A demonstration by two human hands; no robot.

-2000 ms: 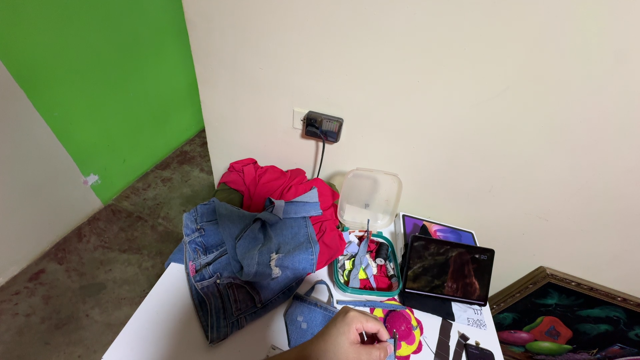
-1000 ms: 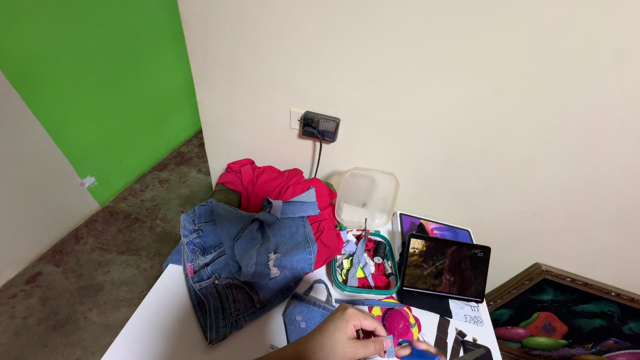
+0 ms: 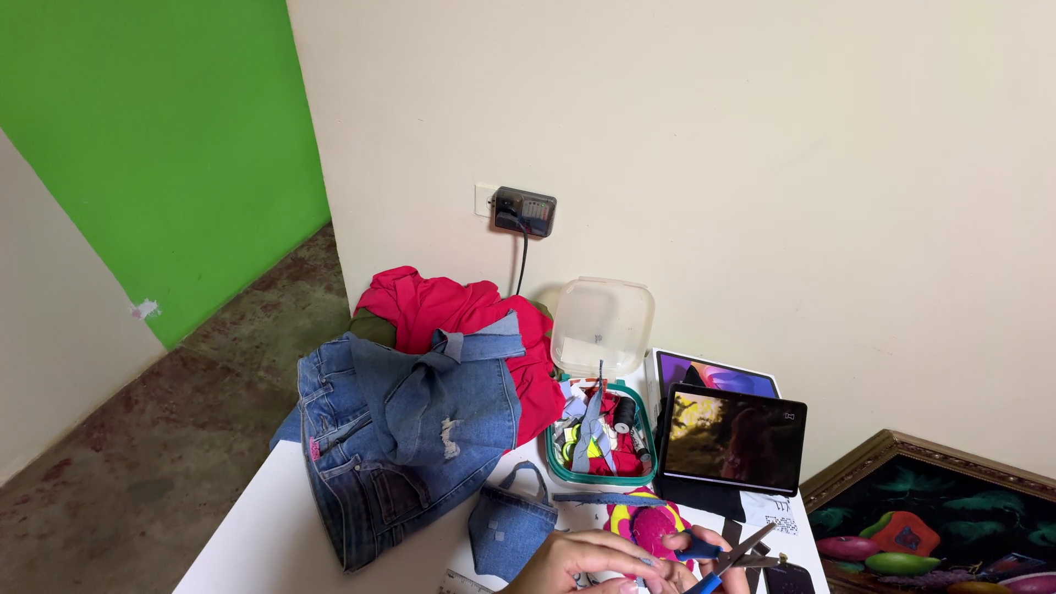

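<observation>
At the bottom edge my left hand (image 3: 582, 563) pinches a small scrap of blue denim between its fingertips. Right beside it, my right hand (image 3: 709, 553) holds blue-handled scissors (image 3: 730, 561), whose blades are apart and point to the upper right. Behind the hands lies a pink and yellow fabric piece (image 3: 652, 528). A strip of denim (image 3: 606, 499) runs above it. To the left stands a small denim bag (image 3: 511, 528) with a handle. A green-rimmed plastic box (image 3: 598, 474) holds fabric scraps and a spool of black thread (image 3: 624, 412).
Jeans (image 3: 445, 412) and red cloth (image 3: 450, 305) are heaped on the white table (image 3: 256, 528). A clear lid (image 3: 602, 326) leans on the wall. A tablet (image 3: 733, 441) stands at the right, near a framed painting (image 3: 916, 528). A ruler (image 3: 462, 583) lies at the front edge.
The scissors have come up into view in my right hand; one second ago only their blue handles showed. Two seconds ago neither they nor my right hand could be clearly seen.
</observation>
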